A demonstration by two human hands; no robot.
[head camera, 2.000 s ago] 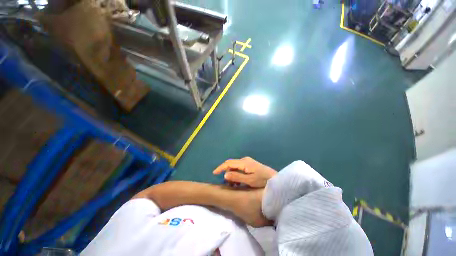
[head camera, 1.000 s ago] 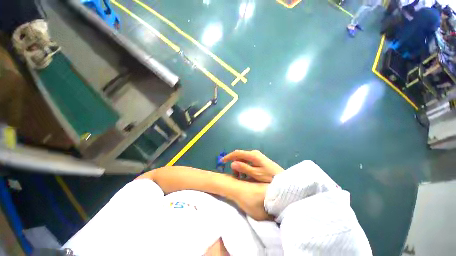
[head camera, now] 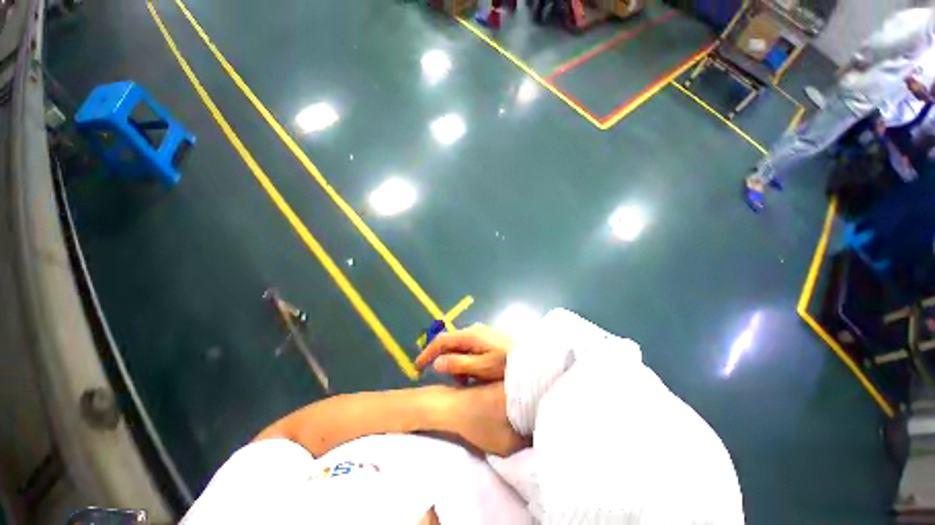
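My right hand (head camera: pixel 466 354) comes out of a white, finely striped sleeve (head camera: pixel 636 431) at the bottom centre. Its fingers are apart and slightly bent, and I see nothing in it. It is above my bare left forearm (head camera: pixel 379 413), which crosses my front from the left. My left hand is hidden under or behind the right sleeve. A coloured logo (head camera: pixel 344 470) shows on my white top. A blue shoe cover (head camera: pixel 434 331) shows just beyond my right hand.
Yellow lines (head camera: pixel 277 195) mark the green floor. A blue stool (head camera: pixel 133 128) stands at upper left beside a long pale structure (head camera: pixel 51 267). At upper right are a person in pale clothes (head camera: pixel 820 128), a wheeled rack (head camera: pixel 764 51) and dark equipment (head camera: pixel 871 297).
The view has moved past the rack and bench at left. The blue stool, red floor lines and pale-clothed person now show more fully. My arms stay crossed.
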